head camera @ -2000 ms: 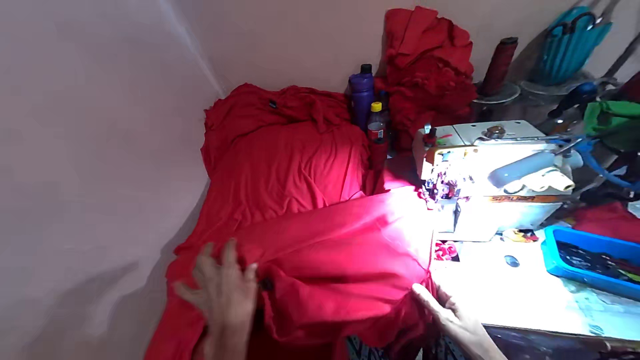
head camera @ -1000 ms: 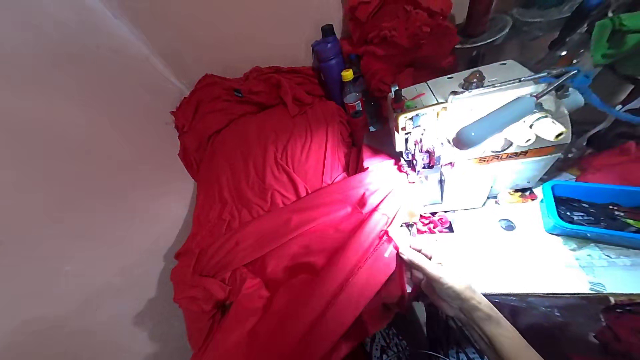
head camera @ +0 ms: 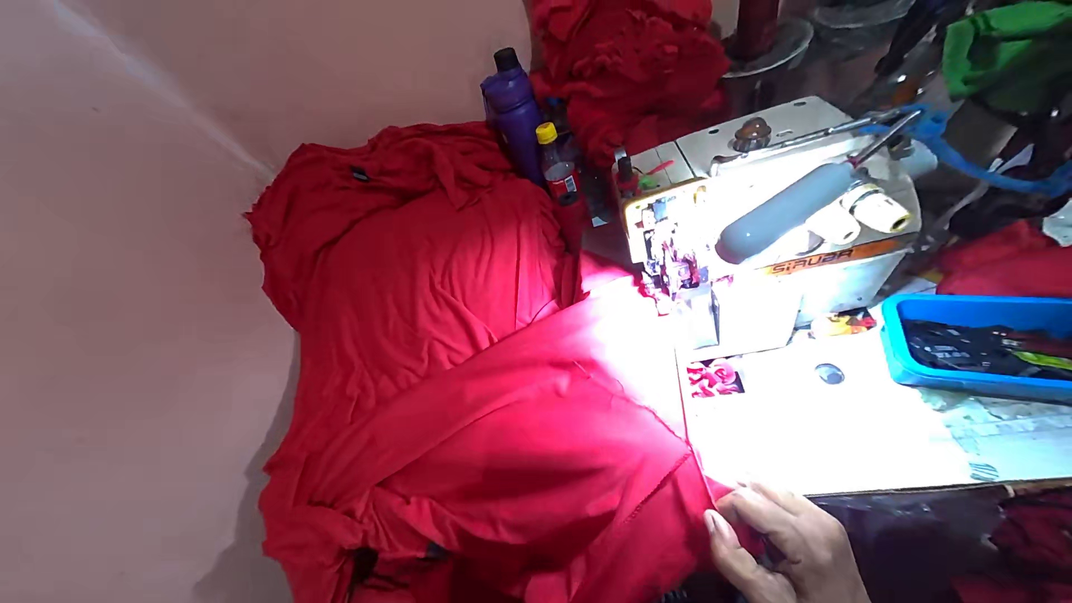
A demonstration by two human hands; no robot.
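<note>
Red knit fabric stretches from the needle area of a white Siruba sewing machine down to the front edge of the table. My right hand pinches its right edge between thumb and fingers, just below the lit work surface. A stitched seam runs through the cloth near that hand. The fabric's upper end lies at the machine's presser area, where bright light washes out detail. My left hand is out of the frame. Behind the cloth, a heap of red garments rests against the wall.
A purple bottle and a yellow-capped plastic bottle stand behind the garments, left of the machine. More red cloth is piled at the back. A blue tray of small dark items sits at right, with green cloth beyond.
My left hand, on the fabric two seconds ago, has left the view. My right hand has moved down along the cloth's edge since one second ago. The view has shifted closer to the machine.
</note>
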